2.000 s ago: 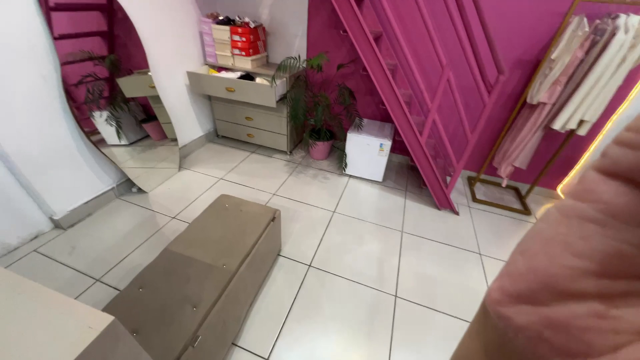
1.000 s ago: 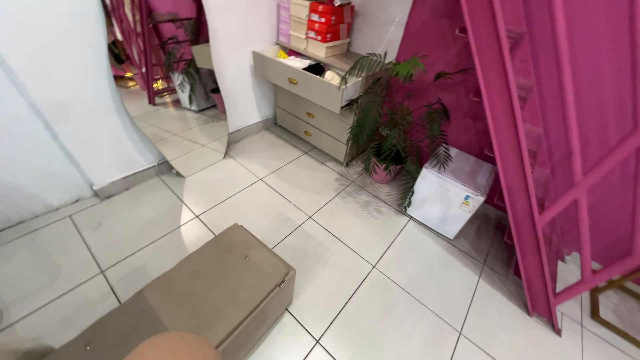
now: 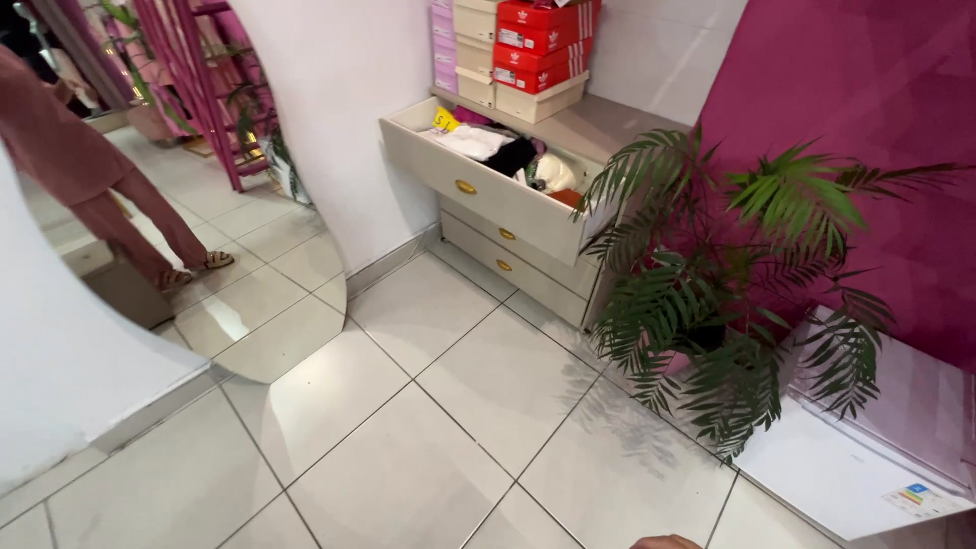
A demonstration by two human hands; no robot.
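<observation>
A small part of one hand (image 3: 665, 542) shows at the bottom edge, right of centre, over the floor tiles; which hand it is and what it holds, I cannot tell. Ahead stands a beige chest of drawers (image 3: 518, 282) with gold handles. Its top drawer (image 3: 473, 200) is pulled out and holds a white cloth (image 3: 473, 142), a black cloth (image 3: 511, 157), a cream item (image 3: 555, 174) and a yellow piece with writing (image 3: 445, 120). Red Adidas shoe boxes (image 3: 534, 46) and cream boxes (image 3: 537, 101) are stacked on top.
A wavy wall mirror (image 3: 259, 305) at the left reflects a person in dusty pink clothes and sandals. Right of the chest stands a potted palm (image 3: 686, 305), its fronds overlapping the drawer's end. A small white fridge (image 3: 846, 473) stands at the lower right by the magenta wall.
The view has moved nearer to the chest of drawers and the mirror. The beige bench, the ladder and the clothes rack have left direct view. The top drawer was out in the earlier frames too.
</observation>
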